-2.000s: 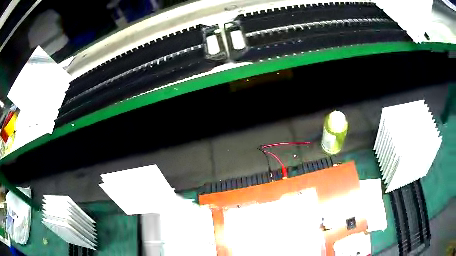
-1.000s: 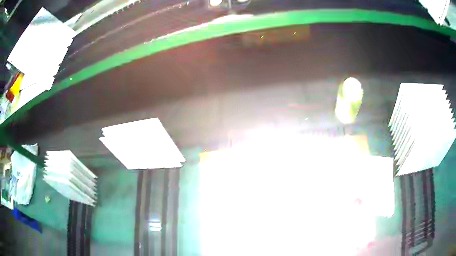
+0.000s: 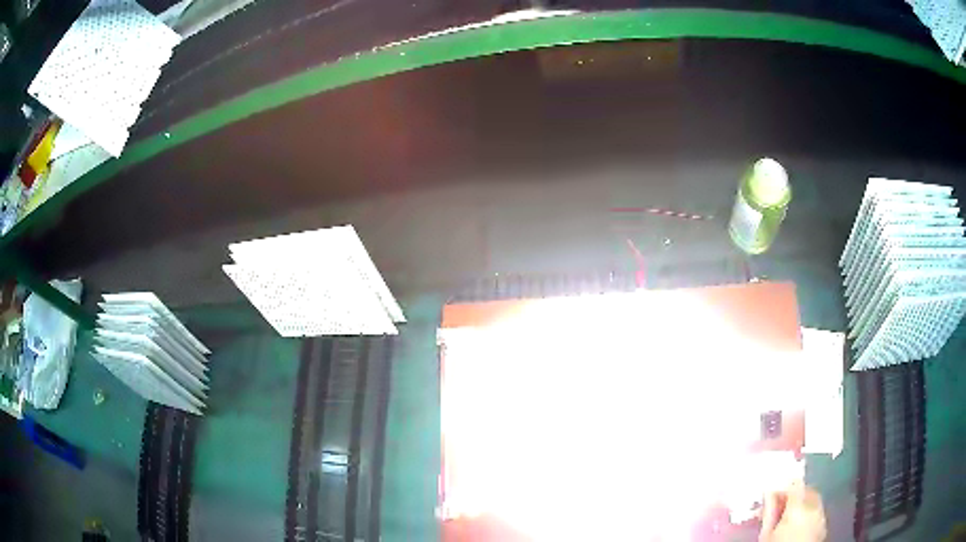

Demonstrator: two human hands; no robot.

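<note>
The orange-red test fixture lies in front of me. A glaring white light covers most of its face and hides any panel on it. A small dark square switch shows at its right side. My right hand is at the fixture's lower right, partly cut off by the bottom edge, with its fingers at a pale block. The glare hides whether the fingers hold anything. My left hand is not in view.
Racks hold upright white panels at the right, middle left and far left. A yellow-green bottle stands behind the fixture. A white sheet lies at its right edge. A green-edged shelf crosses above.
The view has tilted downward. The fixture's face has gone from partly visible to a strong glare, which spread widest one second ago and is now smaller. My right hand now shows at lower right.
</note>
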